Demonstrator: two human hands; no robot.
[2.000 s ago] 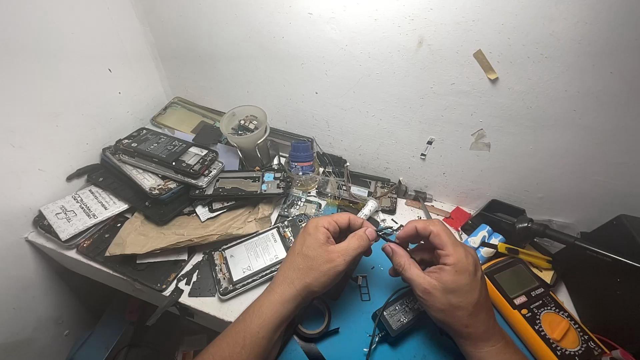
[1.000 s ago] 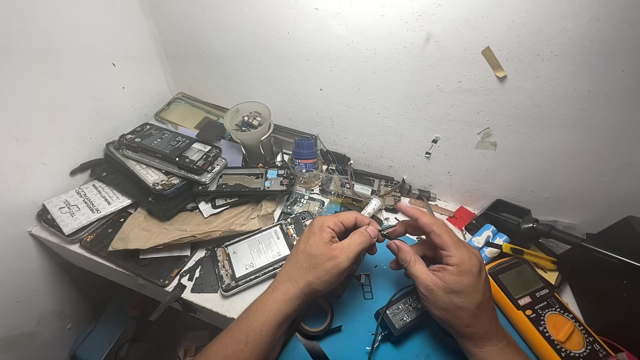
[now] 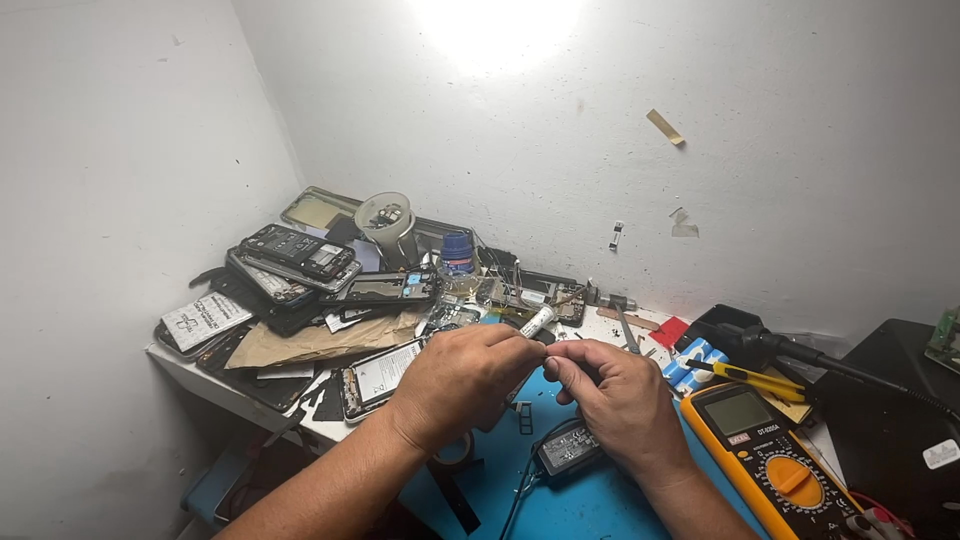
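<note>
My left hand (image 3: pixel 469 371) and my right hand (image 3: pixel 619 397) meet at the fingertips above a blue work mat (image 3: pixel 585 510). The fingers of both are pinched together, and whatever small thing lies between them is hidden. Just behind the fingertips is a white tube (image 3: pixel 538 321) bearing writing. Below my right hand rests a black power adapter (image 3: pixel 568 448) with its cable. A small black SIM tray (image 3: pixel 524 418) lies on the mat between my wrists. Partly behind my left forearm are a roll of black tape (image 3: pixel 455 450) and an opened phone with its battery (image 3: pixel 382 371) showing.
Stacked phone parts (image 3: pixel 292 251), brown paper (image 3: pixel 322 341), a cup of small parts (image 3: pixel 386 221) and a blue-capped bottle (image 3: pixel 457 253) crowd the left and back. At right are a yellow multimeter (image 3: pixel 780 465), a yellow utility knife (image 3: pixel 750 381), blue battery cells (image 3: pixel 694 364) and a soldering iron (image 3: pixel 626 330).
My left hand has turned so that its back now faces up and its fingers cover the small dark piece seen earlier between my hands. My right fingers have curled in, closer to the left fingertips.
</note>
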